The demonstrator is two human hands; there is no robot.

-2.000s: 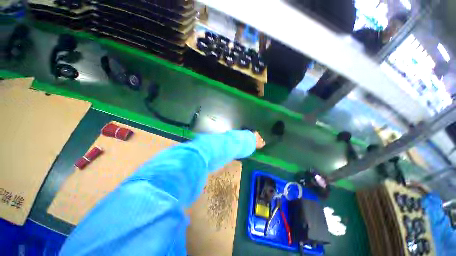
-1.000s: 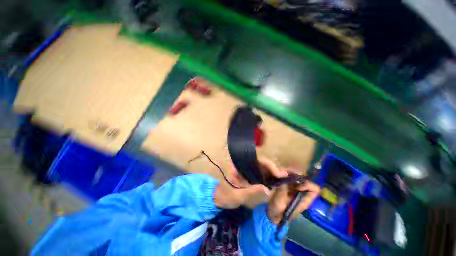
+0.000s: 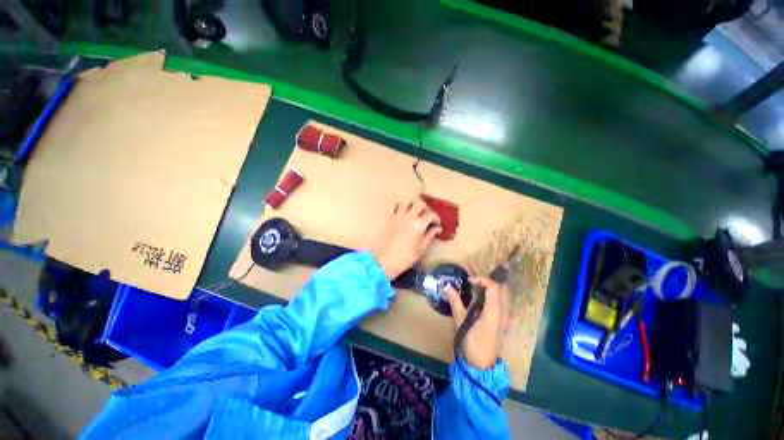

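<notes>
A black headset lies across the cardboard work mat (image 3: pixel 352 198). Its left ear cup (image 3: pixel 276 243) faces up with a silver centre. Its right ear cup (image 3: pixel 447 288) lies beside my right hand (image 3: pixel 483 325), which holds the black soldering iron (image 3: pixel 469 316) like a pen. My left hand (image 3: pixel 407 239) is over the headband, its fingertips at the loose pile of red-black lead wires (image 3: pixel 444 218). Whether they pinch a wire is hidden. Two bundled red wire rolls (image 3: pixel 321 142) lie at the mat's upper left. Brown speckled residue (image 3: pixel 524 258) marks the mat's right side.
A blue tray (image 3: pixel 574 320) at right holds an iron stand with a yellow sponge (image 3: pixel 601 313), a red-handled tool (image 3: pixel 645 344) and a pale coil (image 3: pixel 673 281). A green-edged conveyor (image 3: pixel 550 103) carries headsets behind the mat. Another cardboard sheet (image 3: pixel 137 172) lies at left.
The headset has gone from being held up in my hands to lying on the mat. My left hand has moved to the red wires. The view has shifted and sharpened.
</notes>
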